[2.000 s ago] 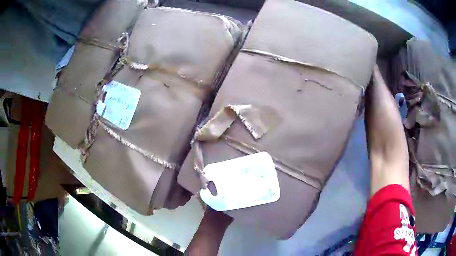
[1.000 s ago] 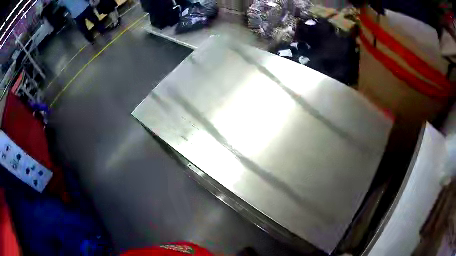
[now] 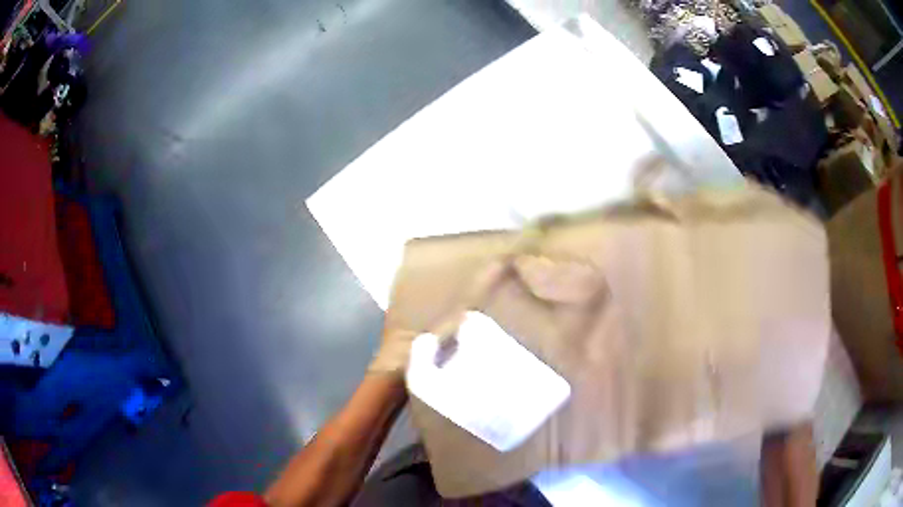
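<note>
A tan-brown bundle of cut parts [image 3: 683,347], tied with strips, is held up at the lower centre and right, slightly blurred. A white tag [image 3: 490,386] hangs on its left face. My left hand [image 3: 390,347] grips the bundle's left side, with the fingers mostly hidden. My right hand [image 3: 788,460] is at its lower right; mainly the wrist shows and the fingers are hidden behind the bundle. A flat metal trolley top [image 3: 475,149], bright with glare, lies beyond and below the bundle, partly covered by it.
Grey floor [image 3: 218,228] lies left of the trolley. A blue frame [image 3: 109,287] and red surface with a swatch card [image 3: 32,340] are at the left edge. Dark bags with white labels [image 3: 767,109] are at back right. A brown box with a red strap [image 3: 863,287] is at the right.
The bundle, out of view one second ago, is now in front of me between both hands. The view has shifted; the trolley top appears further up, partly covered by the bundle.
</note>
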